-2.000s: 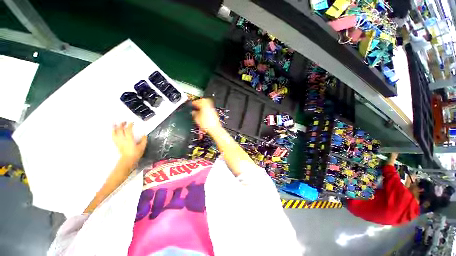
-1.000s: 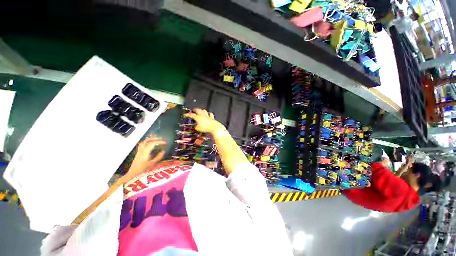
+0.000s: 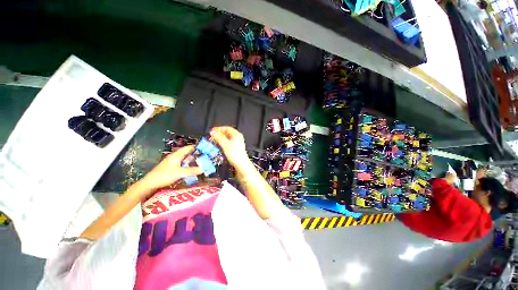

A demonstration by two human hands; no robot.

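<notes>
My left hand [image 3: 173,168] holds a small part with blue clips [image 3: 205,155] in front of my chest. My right hand [image 3: 228,141] is at the upper right edge of that part, fingers bent and touching a clip. Whether the right fingers grip the clip is too small to tell. The black compartment tray [image 3: 227,111] lies beyond my hands, with rows of clipped parts [image 3: 291,164] at its near right side and loose binder clips [image 3: 258,62] heaped behind.
The white tray [image 3: 42,147] is at the left, with several black parts [image 3: 97,122] in rows. Stacked trays of clipped parts [image 3: 392,164] stand at the right, beside a blue bag or bin [image 3: 326,207]. A raised shelf [image 3: 392,68] crosses above. A person in red [image 3: 448,212] is at the right.
My left hand has moved from the white tray's edge to the right and now holds a blue-clipped part. My right hand has come to that part. The view has shifted right.
</notes>
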